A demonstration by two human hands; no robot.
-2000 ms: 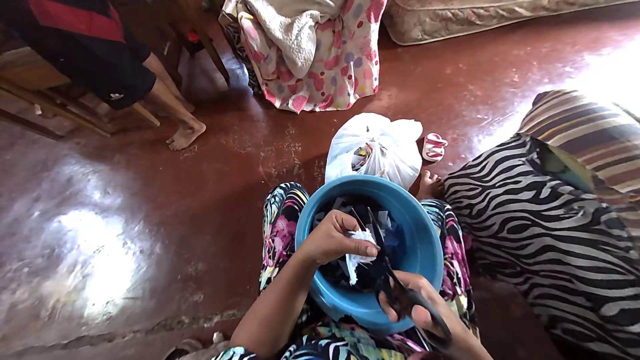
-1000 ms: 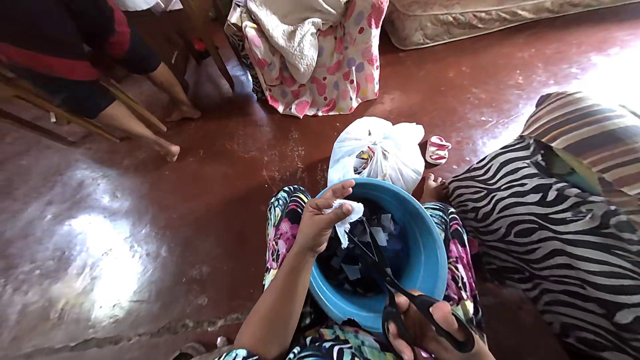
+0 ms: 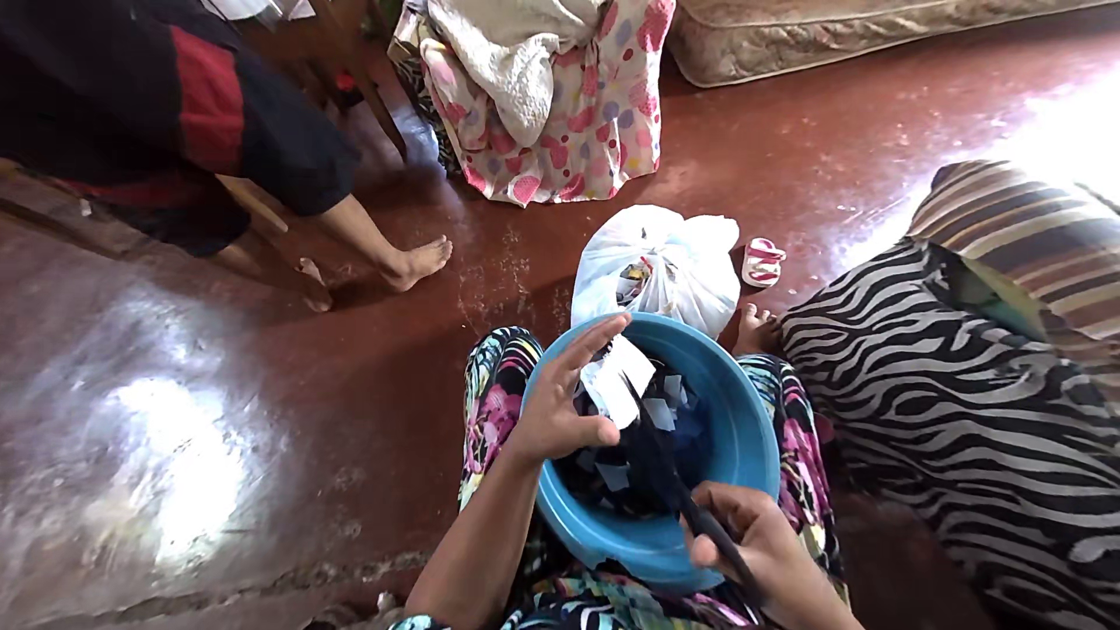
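A blue plastic basin sits between my legs, with dark and white cut scraps inside. Over its left side is my left hand, thumb and fingers spread beside a white piece of material; whether the fingers touch it is unclear. My right hand, at the basin's near right rim, holds black-handled scissors. The scissors point up and left, with their tips at the white piece. Their blades look nearly closed and are partly blurred.
Beyond the basin stands a tied white plastic bag, beside a small sandal. Zebra-striped fabric lies at right. A person's bare foot is at left. Farther back are a cloth-draped object and a mattress.
My left hand has spread its fingers, which were pinching the white piece earlier. The scissors have turned in my right hand. At left, the other person's legs have moved farther into view.
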